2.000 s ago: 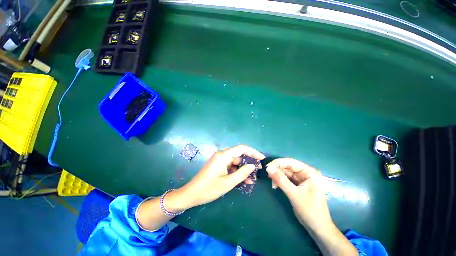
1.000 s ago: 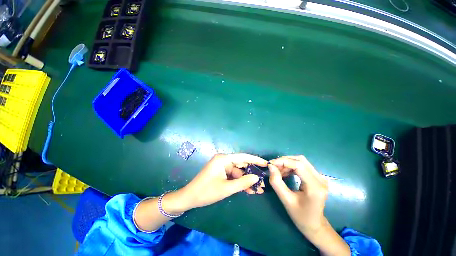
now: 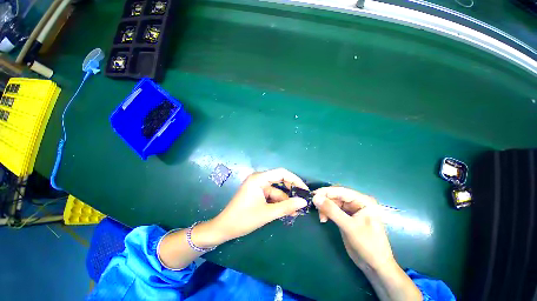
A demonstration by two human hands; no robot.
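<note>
My left hand (image 3: 257, 203) holds a dark circuit board (image 3: 292, 218) with a black part (image 3: 301, 193) at its fingertips, low over the green mat. My right hand (image 3: 353, 218) meets it from the right; its thumb and forefinger pinch the right end of the black part. Fingers hide much of both pieces. A loose speckled circuit board (image 3: 221, 174) lies left of my left hand. A blue parts bin (image 3: 133, 125) with loose black parts stands further left.
A black component tray (image 3: 134, 64) holds units behind the bin. Yellow tray (image 3: 34, 126) and light blue cord (image 3: 62, 138) are at left. Two separate units (image 3: 453, 170) lie at right beside a black ribbed mat (image 3: 505, 226). A thin sliver (image 3: 393, 208) lies right of my right hand.
The black part now shows across my left fingertips, and my right thumb and forefinger have closed in on its right end. The loose board and bin stay in place.
</note>
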